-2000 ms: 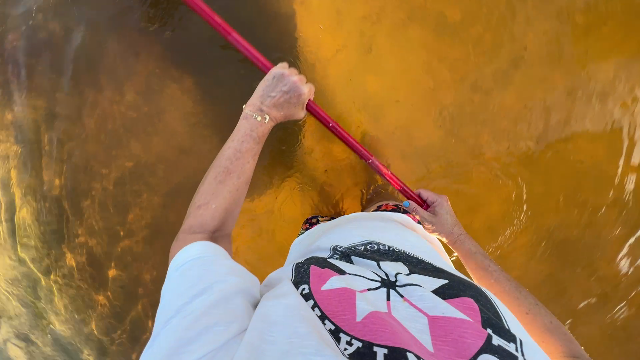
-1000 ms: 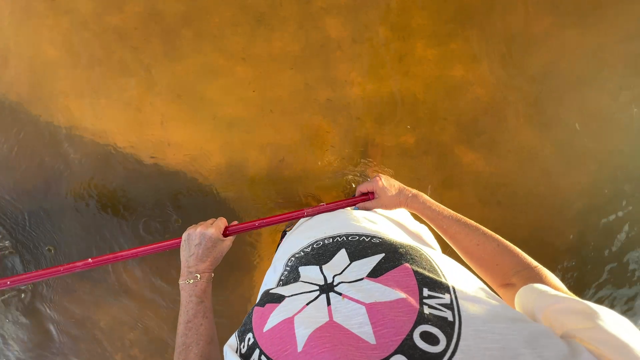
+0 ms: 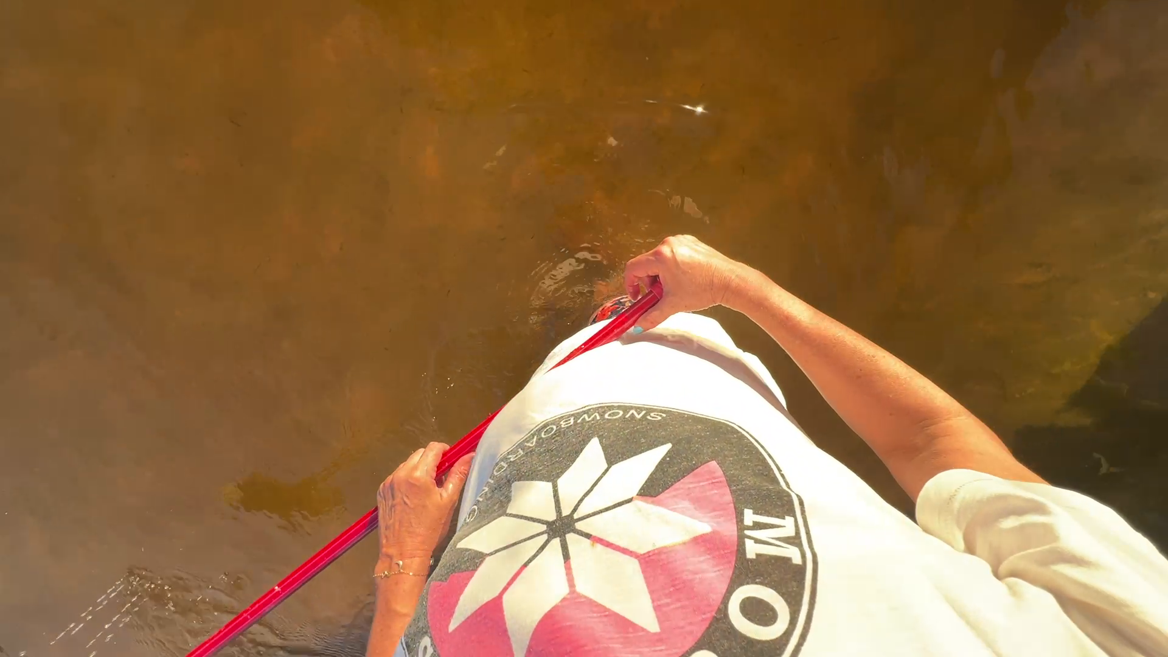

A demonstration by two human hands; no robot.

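Observation:
A red metal pole [image 3: 306, 573] slants from the lower left up to the middle of the view, in front of my body. My left hand [image 3: 416, 502], a thin bracelet at its wrist, is closed around the pole's middle stretch beside my waist. At the pole's upper end, my right hand [image 3: 680, 278] grips the tip with curled fingers. Part of the pole between the hands is covered by my white printed T-shirt [image 3: 849, 511]. The pole's far end lies outside the view.
Shallow brown water [image 3: 274, 228] surrounds me, with ripples near my waist and splashing drops at the lower left. A dark shadow [image 3: 1113, 411] lies on the water at the right. Patterned cloth [image 3: 610, 308] shows just beyond the shirt's hem.
The pole has swung from slanting down to the right, through nearly level, to rising toward the right. My left hand has come down beside my waist. The view has turned over the water.

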